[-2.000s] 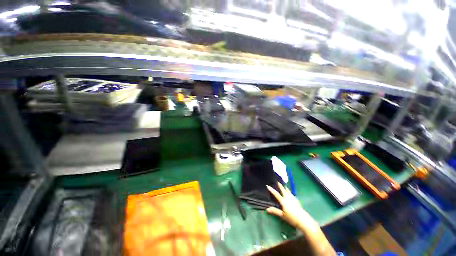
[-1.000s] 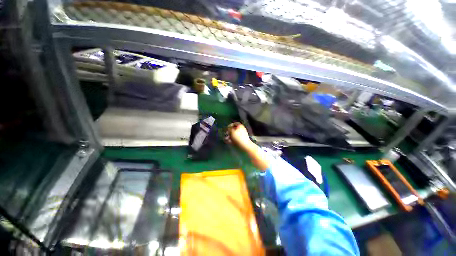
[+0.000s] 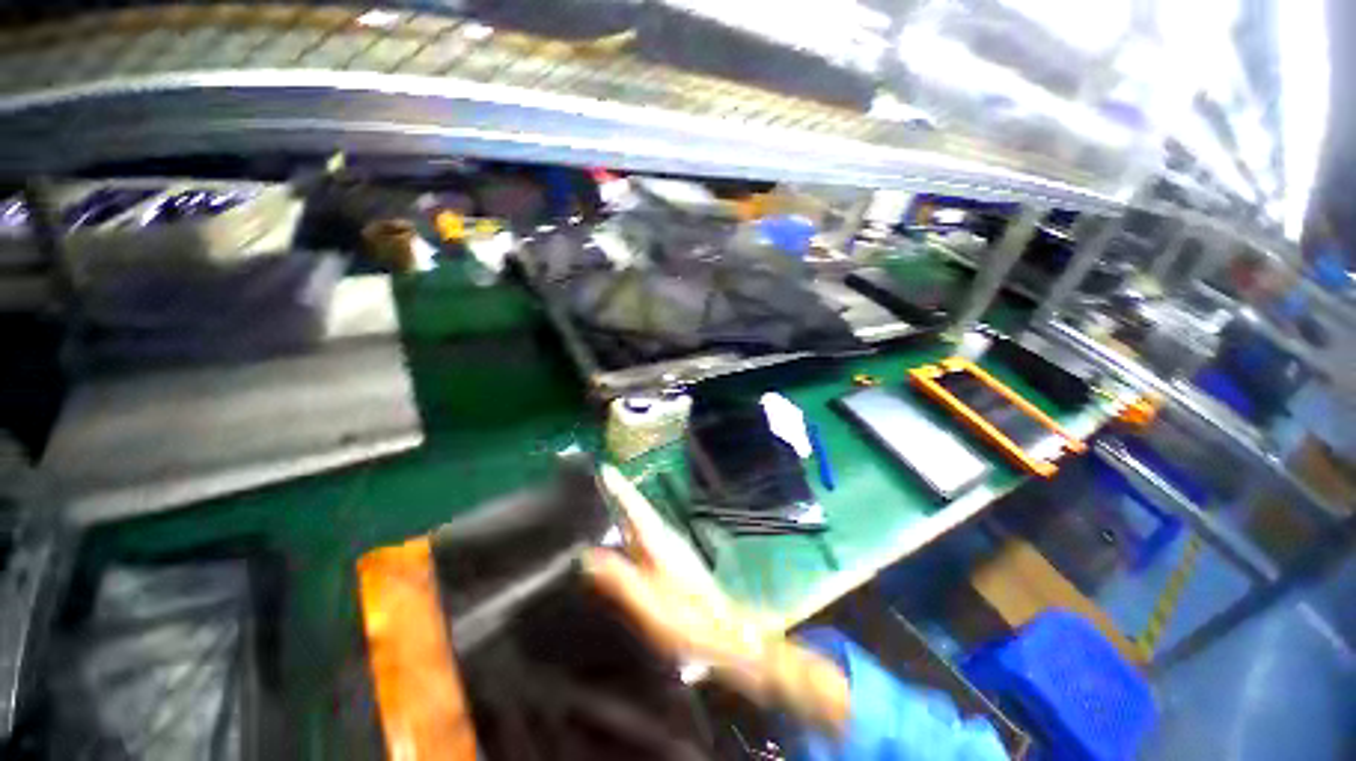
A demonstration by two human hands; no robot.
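The orange positioning jig lies at the front, left of centre. A dark glossy display panel is over it and hides most of it; blur hides whether it rests in the jig or is held above. My right hand, blurred, holds the panel at its upper right edge. My left hand is not in view.
Clear, black-edged sheets lie at left. Whitish bottles, a dark glossy panel with white wipes, a blue marker, a pale-faced panel and another orange jig stand rightward. A blue stool is below.
The dark piece from the grey sheet at upper left is gone from there, and a dark panel is now over the orange jig. My right hand has come back towards me. The view has shifted.
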